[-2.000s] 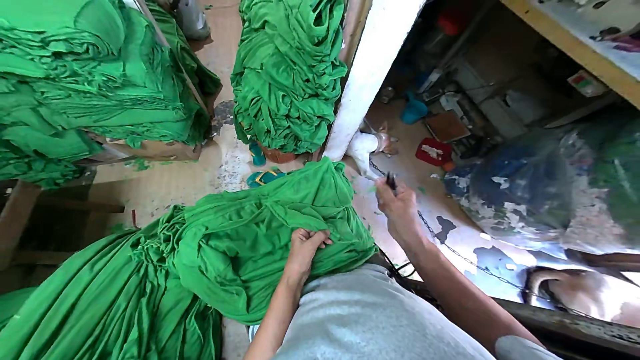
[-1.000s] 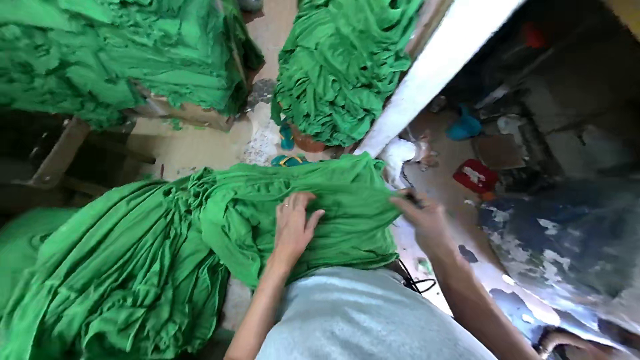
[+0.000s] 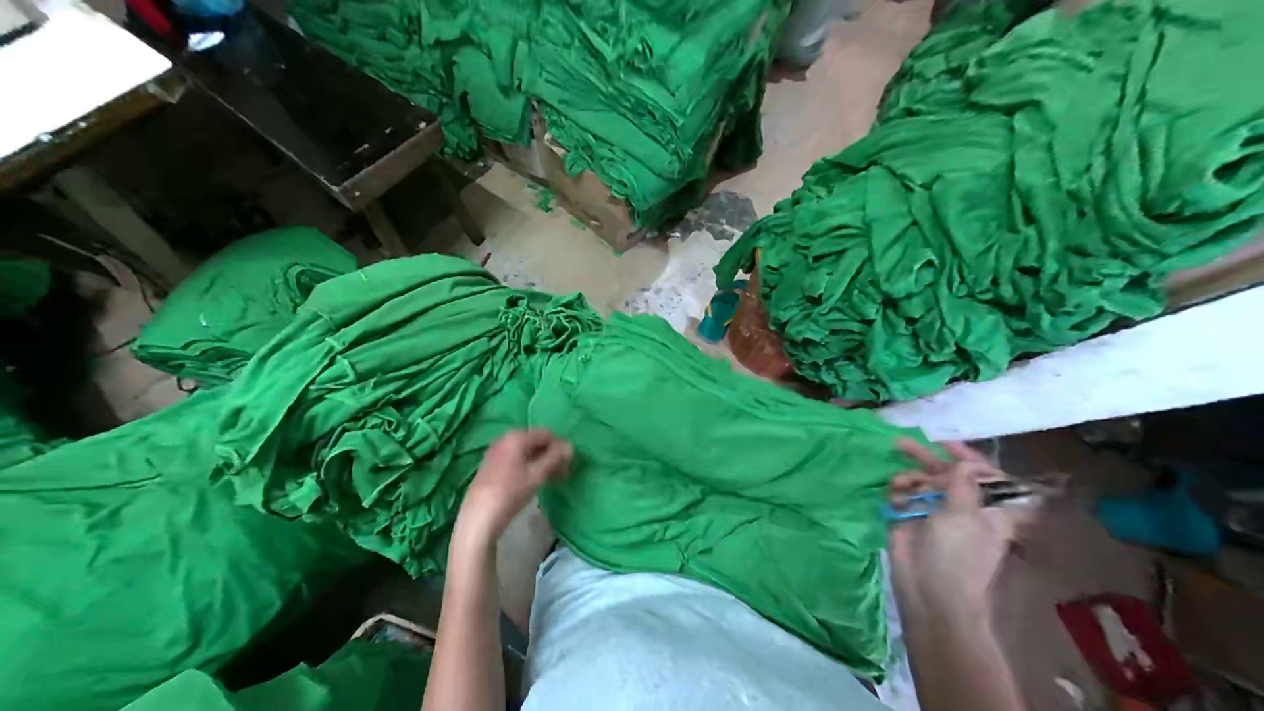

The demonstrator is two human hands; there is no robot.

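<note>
Green fabric lies spread across my lap, over a pale garment. My left hand is at the fabric's left side, fingers curled; whether it pinches cloth cannot be made out. At the right edge of the cloth, my right hand holds a small blue-handled tool, blurred, probably thread snips, its fingers touching the cloth edge. A gathered bunch of the same green fabric adjoins the spread piece on the left.
Large green fabric piles stand ahead and at the right. More green cloth lies at the left. A dark wooden bench is at the upper left. A white post, a red object and a teal object are on the right.
The view has swung left, showing the bench. Since the earliest frame, my right hand has come down from above the floor to the cloth's right edge.
</note>
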